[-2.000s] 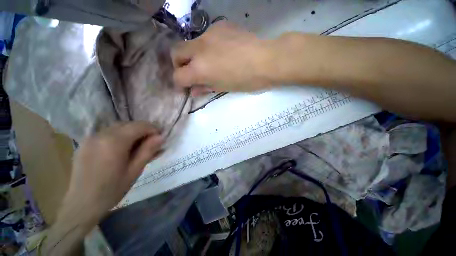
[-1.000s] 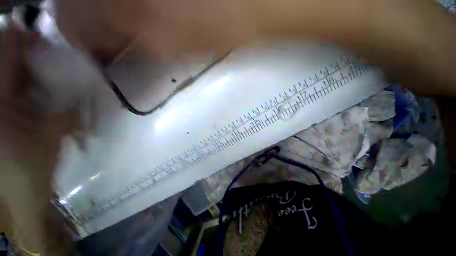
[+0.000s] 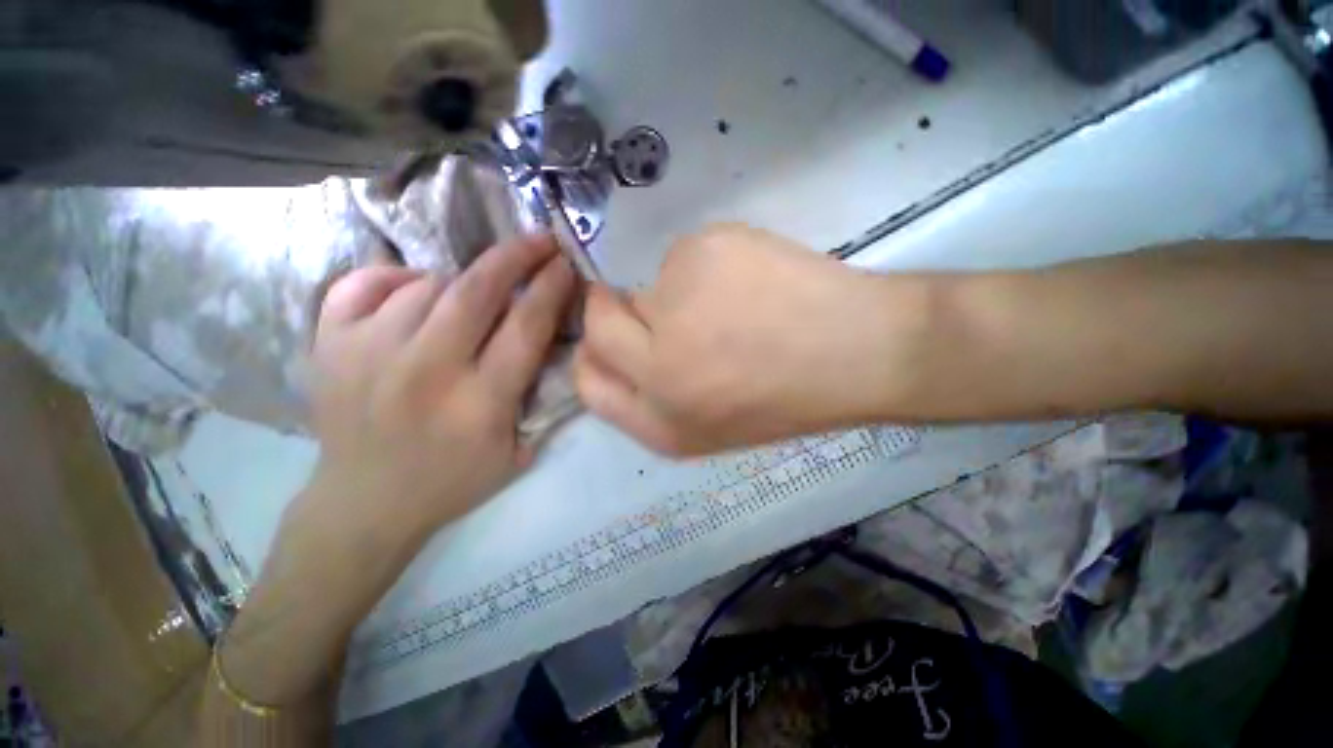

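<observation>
A beige-grey printed garment piece [image 3: 219, 292] lies bunched on the white table to the left of the presser foot [image 3: 544, 176]. A narrow folded edge [image 3: 573, 252] of it runs from the foot towards me. My left hand [image 3: 439, 365] presses on the fabric with its fingertips at this edge, just below the foot. My right hand [image 3: 731, 344] pinches the edge close to my left fingertips. The fabric under my fingers is mostly hidden. The needle is too small to tell.
The sewing machine head [image 3: 263, 88] covers the upper left. Small round silver discs [image 3: 640, 155] sit beside the foot. A pen with a blue-purple cap [image 3: 892, 37] lies at the top. A ruler scale [image 3: 643, 533] runs along the front edge. Printed fabric [image 3: 1009, 512] hangs below.
My hands have come together at the folded edge by the presser foot. The view has shifted, showing more of the machine head and the pen. The fabric has moved back into view on the left.
</observation>
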